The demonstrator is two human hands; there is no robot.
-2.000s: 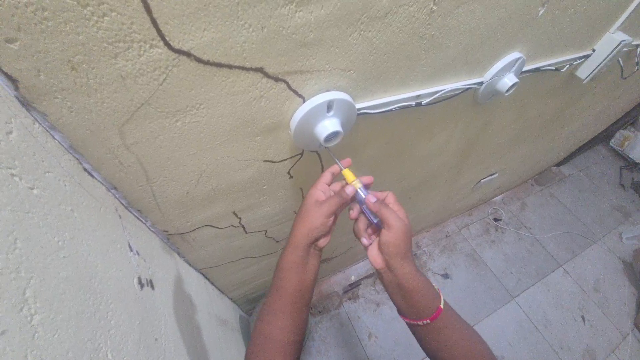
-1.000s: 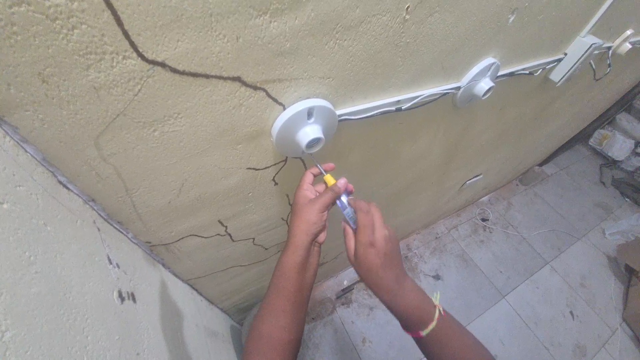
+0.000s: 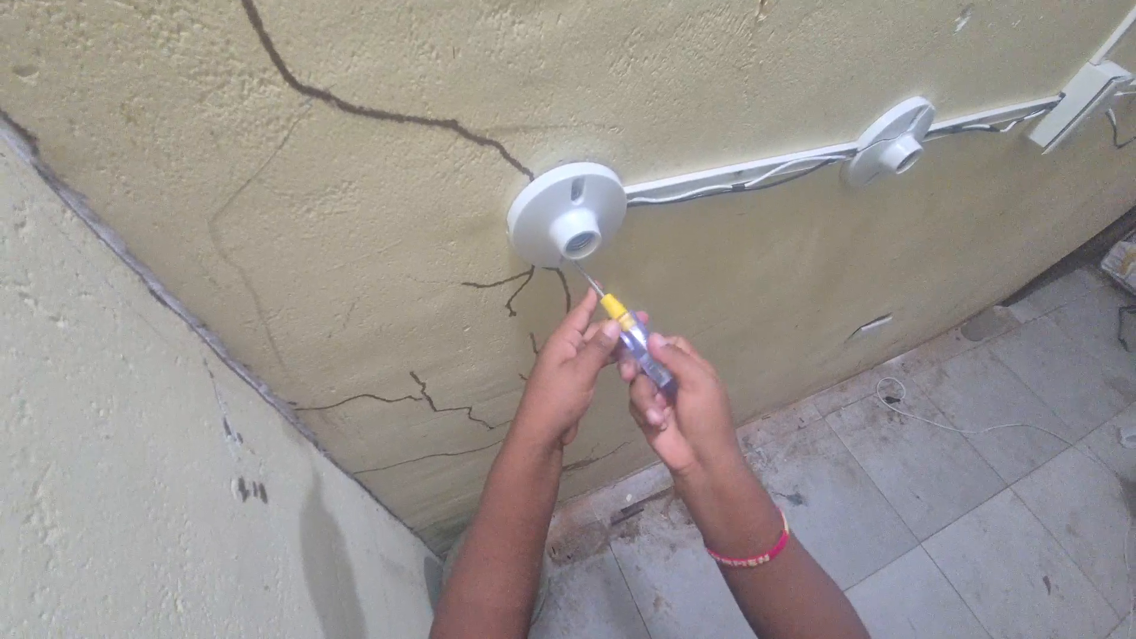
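A round white lamp holder (image 3: 568,213) sits on the plastered wall. My right hand (image 3: 679,399) grips the clear purple handle of a screwdriver with a yellow collar (image 3: 635,337). Its thin shaft points up and left to the lower edge of the lamp holder; whether the tip sits in a screw is too small to tell. Thumb and fingers of my left hand (image 3: 572,364) hold the screwdriver near its collar, just below the lamp holder.
White trunking (image 3: 745,174) with loose wires runs right to a second lamp holder (image 3: 892,146) and a white box (image 3: 1078,105). Dark cracks mark the wall. A pale wall (image 3: 133,426) meets it at left. Thin white wire (image 3: 967,431) lies on the floor tiles (image 3: 914,461).
My right hand has changed its hold on the handle, its fingers turned differently than one second ago. The left hand stays near the collar, and the screwdriver stays below the lamp holder.
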